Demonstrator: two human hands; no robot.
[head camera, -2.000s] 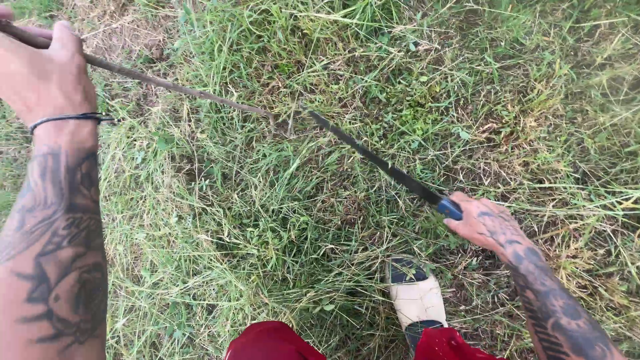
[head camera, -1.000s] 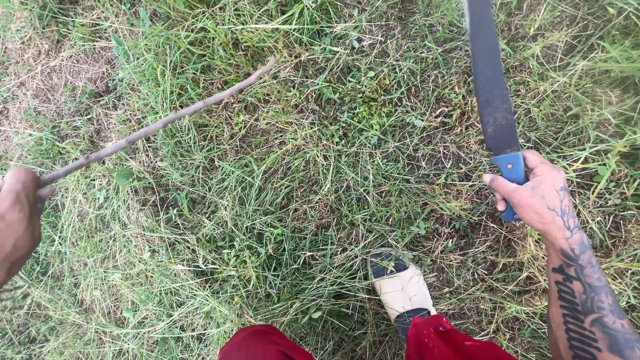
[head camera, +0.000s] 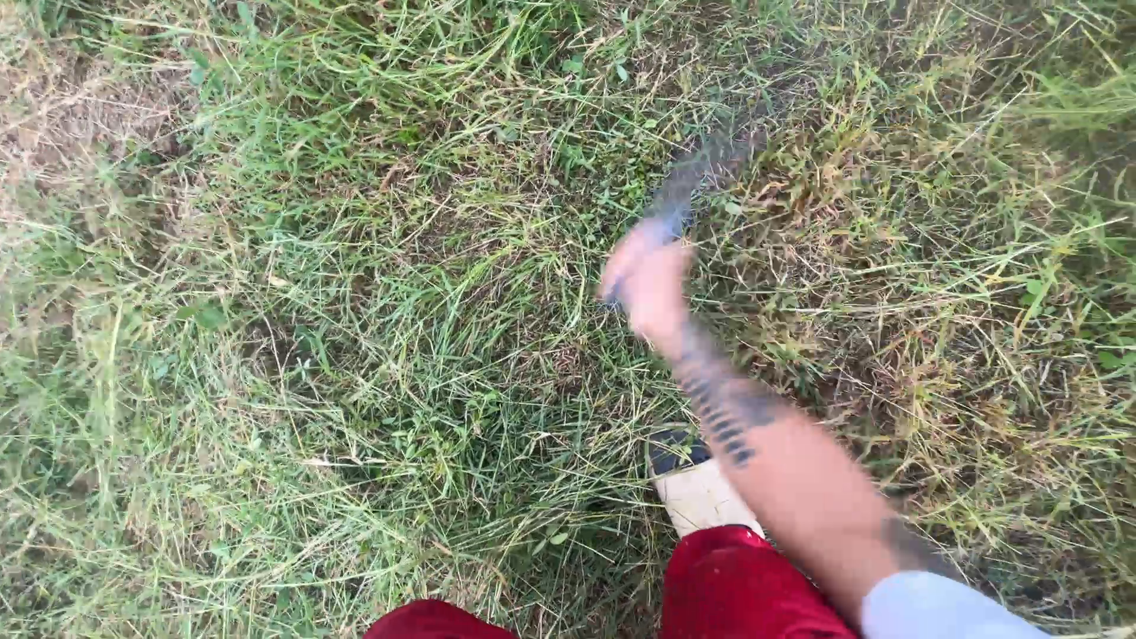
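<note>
My right hand (head camera: 652, 280) is closed round the blue handle of a machete (head camera: 688, 182), right of the middle of the head view. The dark blade is smeared by motion and points up and to the right over the grass; its tip cannot be made out. My right forearm reaches in from the lower right, over my right leg. My left hand is out of the frame, and no stick shows. Green and dry grass (head camera: 426, 355) lies around and below the machete.
My shoe (head camera: 701, 497), cream with a dark toe, stands in the grass below my right hand. The red cloth over my legs (head camera: 745, 586) shows at the bottom edge. A patch of dry, brownish grass (head camera: 80, 115) lies at the upper left.
My right hand has swung left with the machete, from the right side to nearer the middle. My left hand and the thin stick it held at the left have gone out of view.
</note>
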